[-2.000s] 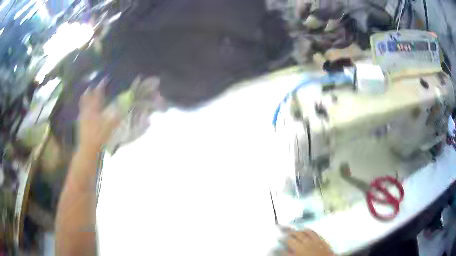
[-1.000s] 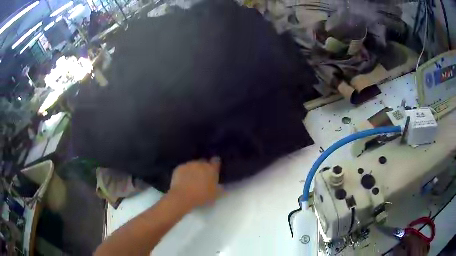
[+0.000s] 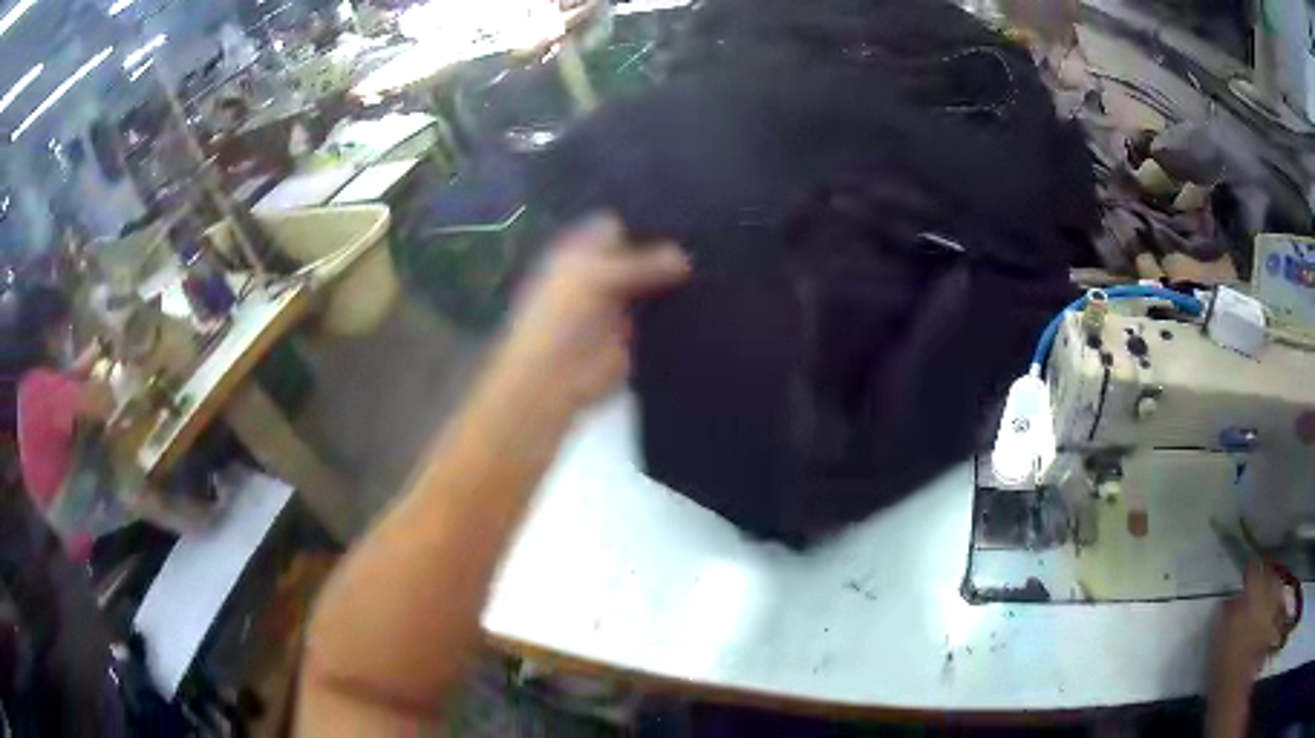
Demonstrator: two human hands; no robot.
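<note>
A large dark cloth garment (image 3: 865, 317) lies heaped across the white table, its lower corner towards me. My left hand (image 3: 599, 310), blurred, is at the cloth's left edge with its fingertips over it; whether it grips the cloth cannot be told. My right hand (image 3: 1247, 634) is at the lower right, its fingers on the red-handled scissors (image 3: 1285, 594), blades pointing up and left. The cream sewing machine (image 3: 1183, 397) stands right of the cloth. Its needle area is small and partly hidden behind the white oval attachment (image 3: 1025, 433).
A blue hose (image 3: 1103, 294) arches over the machine head beside a control panel (image 3: 1286, 277). More cloth (image 3: 1175, 166) is heaped at the back right. The table's front edge (image 3: 750, 695) runs below. A pale bin (image 3: 353, 274) and a person in pink (image 3: 51, 433) are at left.
The view has swung left and shows more of the room. My left hand has moved from the cloth's near edge to its left edge. The cloth is more bunched. My right hand now shows at the scissors.
</note>
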